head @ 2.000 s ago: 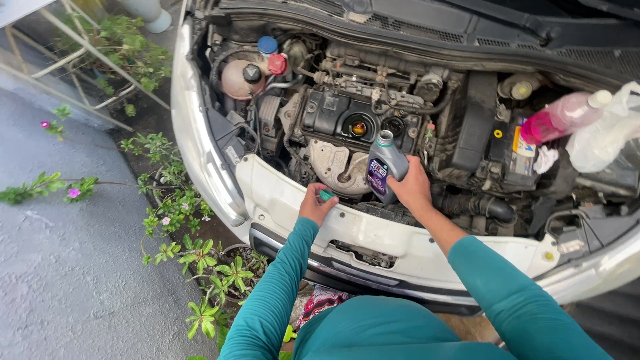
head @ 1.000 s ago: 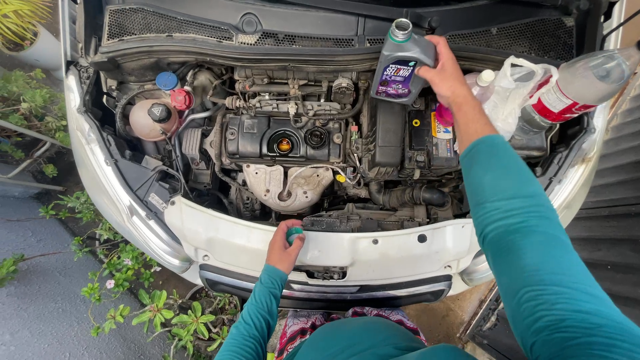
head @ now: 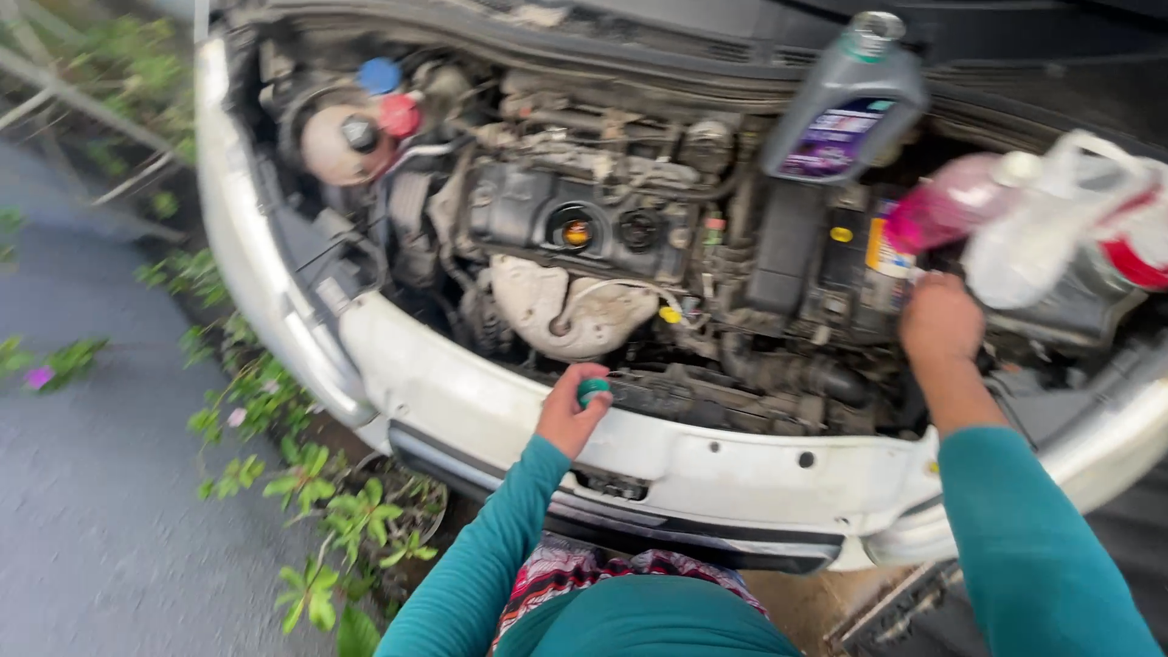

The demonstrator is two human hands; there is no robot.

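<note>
Between the fingers of my left hand point(head: 573, 411), over the car's white front panel, is a green bottle cap point(head: 592, 391). My right hand point(head: 942, 315) is at the right of the engine bay beside the car battery point(head: 844, 274); its fingers are blurred, and whether they hold something white there is unclear. The grey motor oil bottle point(head: 835, 109) stands uncapped at the rear of the bay, apart from both hands. On the black engine cover point(head: 520, 205) the oil filler opening point(head: 575, 232) is uncovered, showing amber inside. A black round cap point(head: 637, 230) sits just right of it.
Right of the battery lie a bottle of pink liquid point(head: 954, 201), a white plastic bag point(head: 1031, 246) and a bottle with a red label point(head: 1136, 246). The coolant tank point(head: 342, 146) with blue and red caps near it is at left. Plants point(head: 310, 493) grow beside the bumper.
My right hand has let go of the oil bottle, which it held in both earlier frames, and moved down to beside the battery. My left hand keeps the green cap.
</note>
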